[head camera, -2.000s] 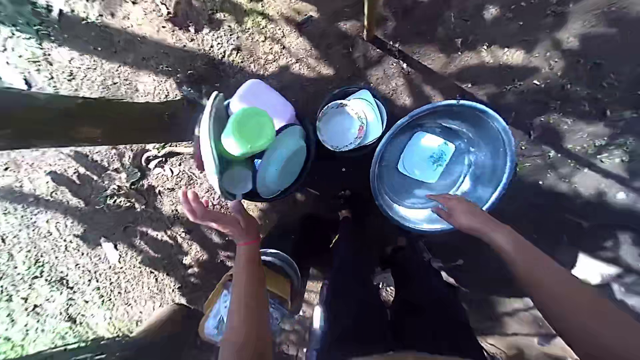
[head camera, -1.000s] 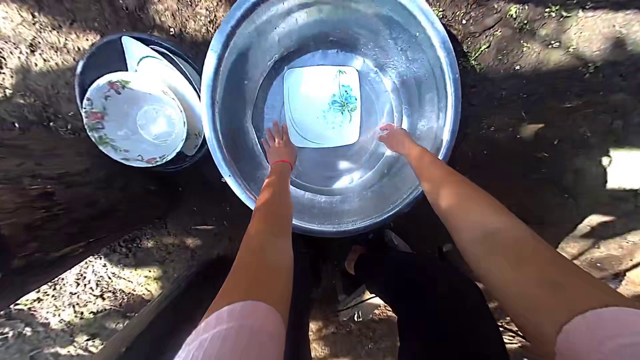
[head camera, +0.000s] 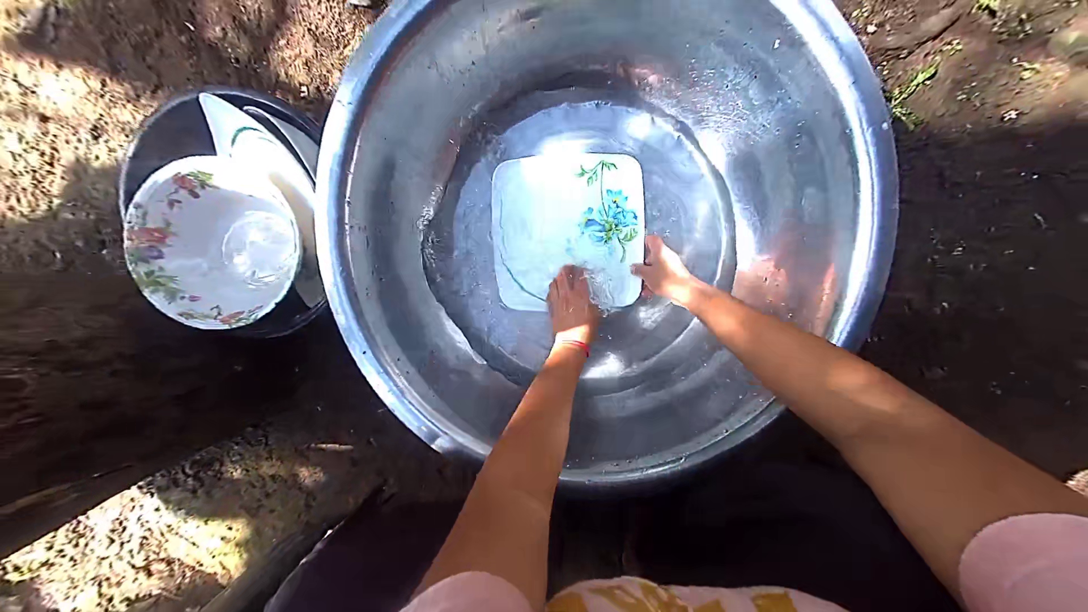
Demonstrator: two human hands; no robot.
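Observation:
A square white plate with blue flowers (head camera: pixel 544 212) lies in shallow water inside a large round metal basin (head camera: pixel 382 340). My left hand (head camera: pixel 574 302) rests with its fingers on the plate's near edge, palm down, not gripping it. At the plate's near right corner, my right hand (head camera: pixel 665 270) has its fingers closed on the rim. Some of the fingertips are hard to make out through the water and glare.
Left of the basin, a dark tub (head camera: pixel 153 140) holds a white bowl with a floral rim (head camera: pixel 191 246) and white dishes (head camera: pixel 255 144) leaning behind it. Bare soil surrounds them. A wooden beam (head camera: pixel 102 374) lies at the left.
Both hands have come together at the plate; two seconds ago the left hand was outside the basin. The right hand has taken hold of the plate's edge. The view has moved closer to the basin.

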